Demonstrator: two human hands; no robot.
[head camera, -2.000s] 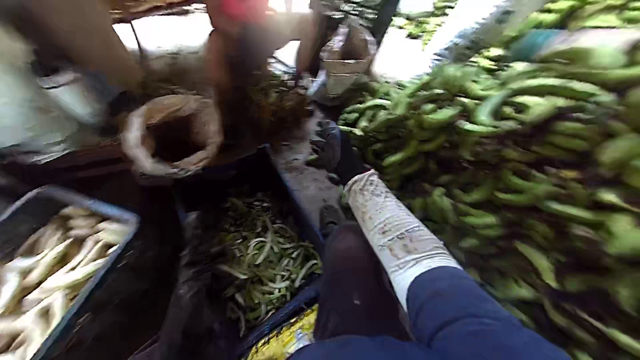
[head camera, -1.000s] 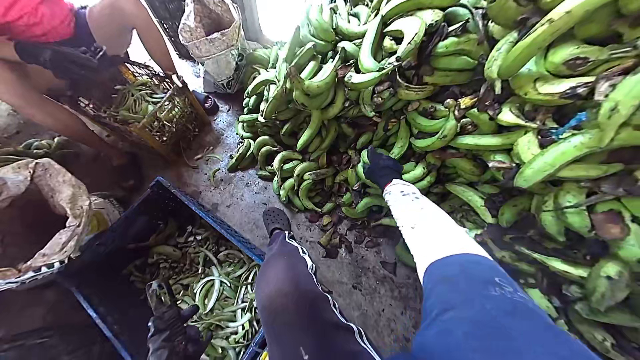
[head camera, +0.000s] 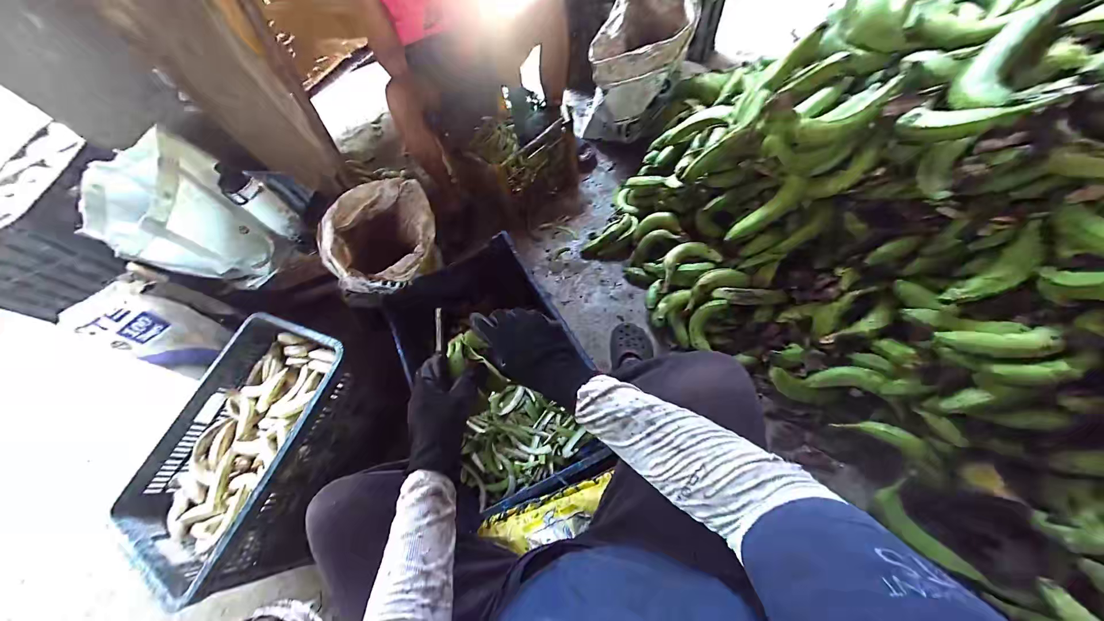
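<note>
Both my hands wear black gloves and meet over a dark crate (head camera: 552, 474) that holds many green peel strips (head camera: 522, 435). My left hand (head camera: 442, 410) is closed around a thin upright tool, perhaps a knife (head camera: 438, 329), whose lower part is hidden in the glove. Against its fingers lies a green plantain (head camera: 466, 349). My right hand (head camera: 530, 345) has its fingers on the far side of that plantain, holding it. To the left, a blue-rimmed plastic crate (head camera: 226, 526) contains peeled pale plantains (head camera: 246, 431).
A large heap of green plantains (head camera: 828, 285) covers the right side. Beyond the peel crate stand an open sack (head camera: 377, 233) and another sack (head camera: 642, 69). Another person (head camera: 423, 112) bends beside a crate (head camera: 539, 164). A white bag (head camera: 172, 211) rests at the left.
My right hand has come from the plantain heap back over the peel crate and now holds a plantain. My left hand has met it there. The view has swung left.
</note>
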